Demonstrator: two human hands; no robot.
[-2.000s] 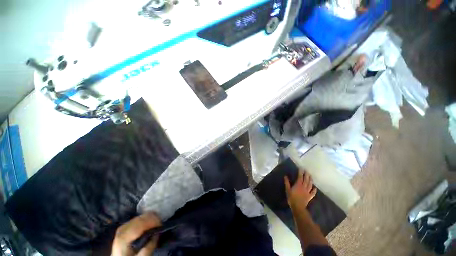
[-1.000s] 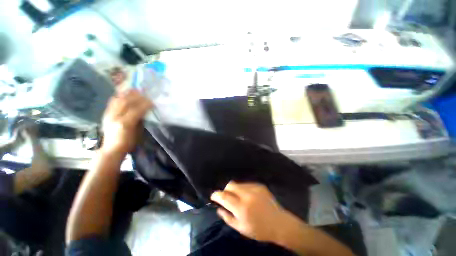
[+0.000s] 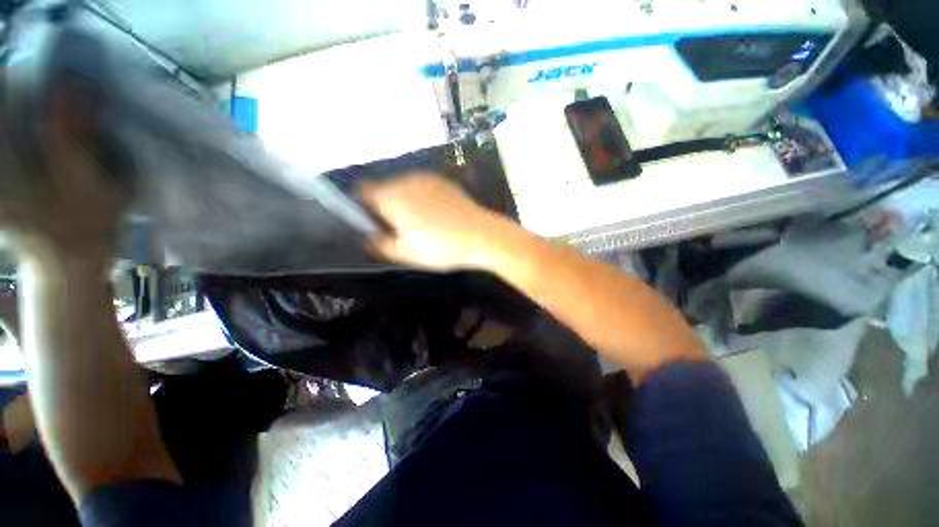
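A grey panel (image 3: pixel 237 201), blurred by motion, is stretched up and to the left between my hands. My left hand (image 3: pixel 72 175) is raised at the far left, blurred, gripping the panel's upper part. My right hand (image 3: pixel 422 221) pinches the panel's right end, left of and below the needle area (image 3: pixel 468 129). Black fabric (image 3: pixel 340 319) lies under the panel, reaches up to the needle area and hangs over the table's front edge. Whether it is joined to the grey panel I cannot tell.
The white sewing machine (image 3: pixel 638 62) spans the back. A smartphone (image 3: pixel 602 141) and dark strap (image 3: pixel 685 151) lie on its bed, with a small parts tray (image 3: pixel 803 147) at the right. Grey offcuts (image 3: pixel 813 268) heap below right, near a blue crate (image 3: pixel 860 118). Quilted pale fabric (image 3: pixel 324 468) shows at the bottom.
My left hand has moved further left and up, and the grey panel is now spread out. My right hand has moved up from the lower black fabric toward the needle area.
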